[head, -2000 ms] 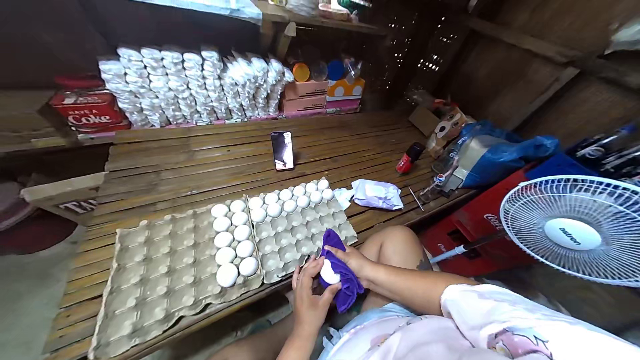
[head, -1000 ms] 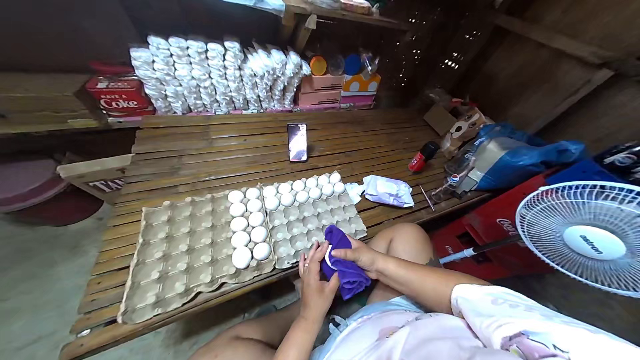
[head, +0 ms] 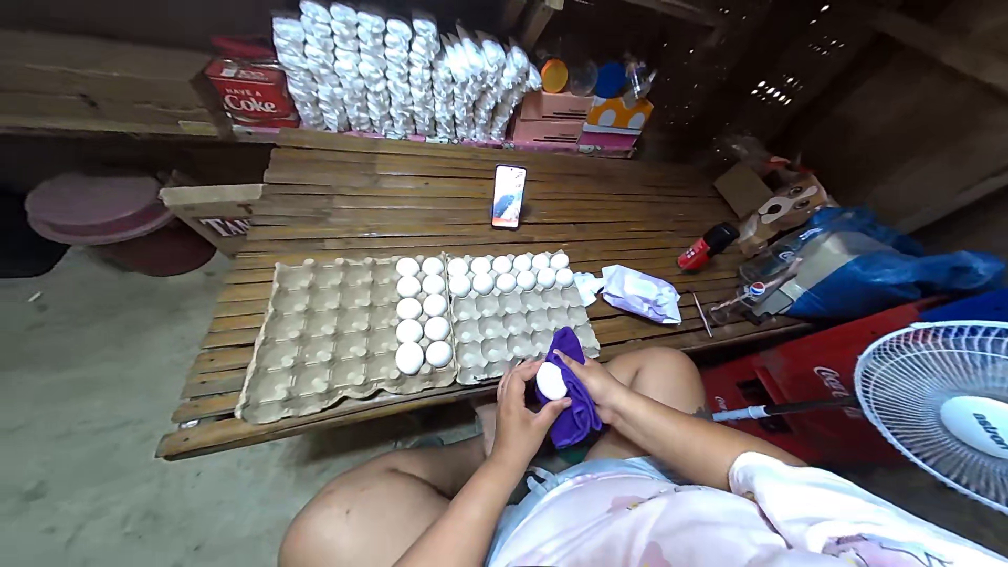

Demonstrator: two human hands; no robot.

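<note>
A white egg is between my two hands, above my lap. My left hand holds it by the fingertips from the left. My right hand grips a purple cloth that lies against the egg's right side. Just beyond my hands, a pulp egg tray has two rows of white eggs along its far side. The pulp egg tray on the left has two columns of eggs at its right side, and its other cups hold none. Both trays lie side by side on a bamboo-slat table.
A phone stands upright on the bamboo table. A pack of wipes, a red-and-black bottle and a blue plastic bag lie to the right. A white fan stands at the right edge, near a red crate.
The cloth has come away from part of the egg, which shows more now than one second ago. Both hands remain above my lap. The eggs in the trays look the same.
</note>
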